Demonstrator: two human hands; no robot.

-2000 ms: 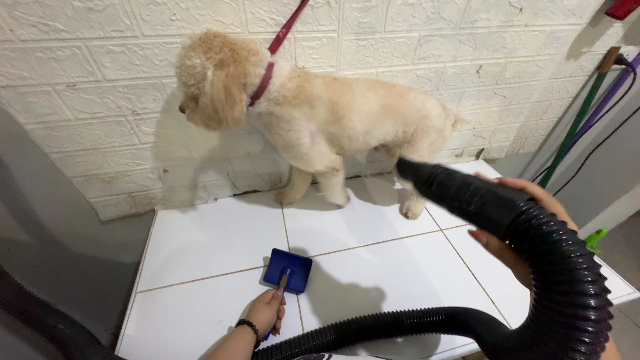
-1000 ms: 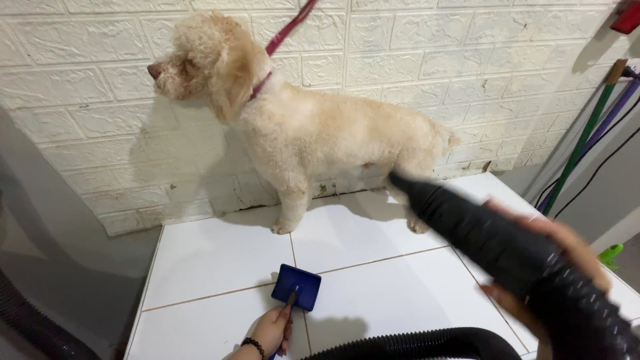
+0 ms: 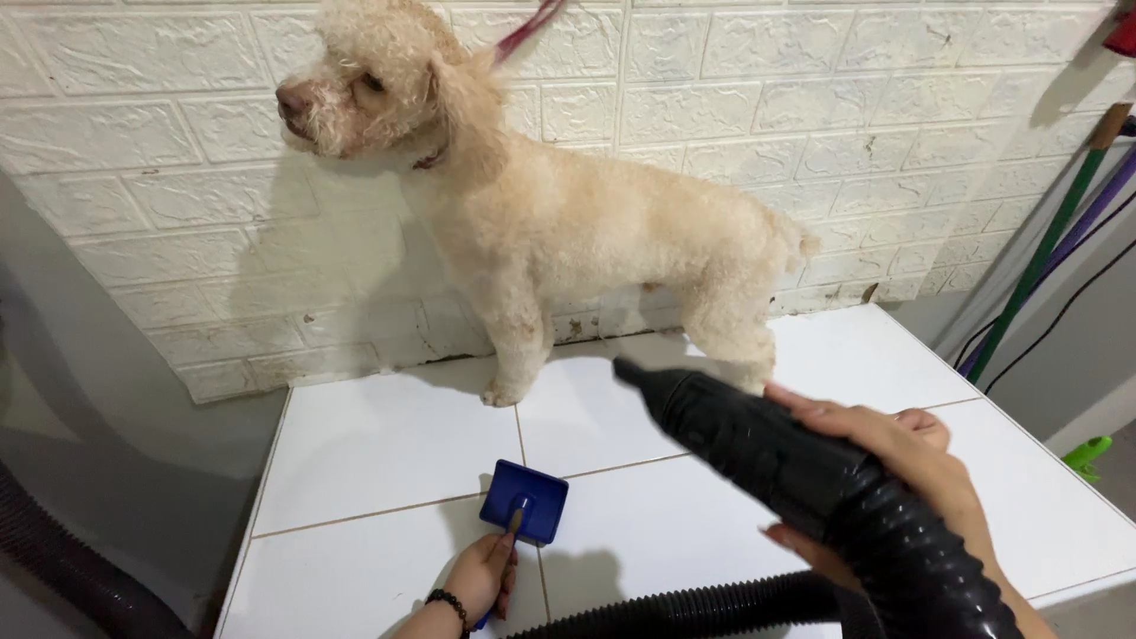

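Note:
A curly cream-coloured dog [image 3: 612, 213] stands on the white tiled table top [image 3: 382, 453], side-on along the wall, its head to the left, with a collar and a red leash [image 3: 528, 31] running upward. My left hand [image 3: 484, 572], a beaded bracelet at its wrist, grips the handle of a blue slicker brush [image 3: 525, 501], whose back faces up over the tiles. My right hand [image 3: 887, 479] is wrapped around the black nozzle end of a pet dryer hose [image 3: 763, 444]. The nozzle tip points up and left, in front of the dog's hind legs.
A white brick-patterned wall [image 3: 728, 115] backs the table. Another stretch of black ribbed hose [image 3: 692, 608] crosses the near edge, and a dark hose [image 3: 71, 568] lies at lower left. Green [image 3: 1047, 257] and purple poles [image 3: 1087, 213] lean at right beside a black cable. Something bright green [image 3: 1087, 457] is beyond the table's right edge.
The dog has raised its head and now stands more upright, where it leaned with its head lower before. Both hands keep hold of the brush and the hose.

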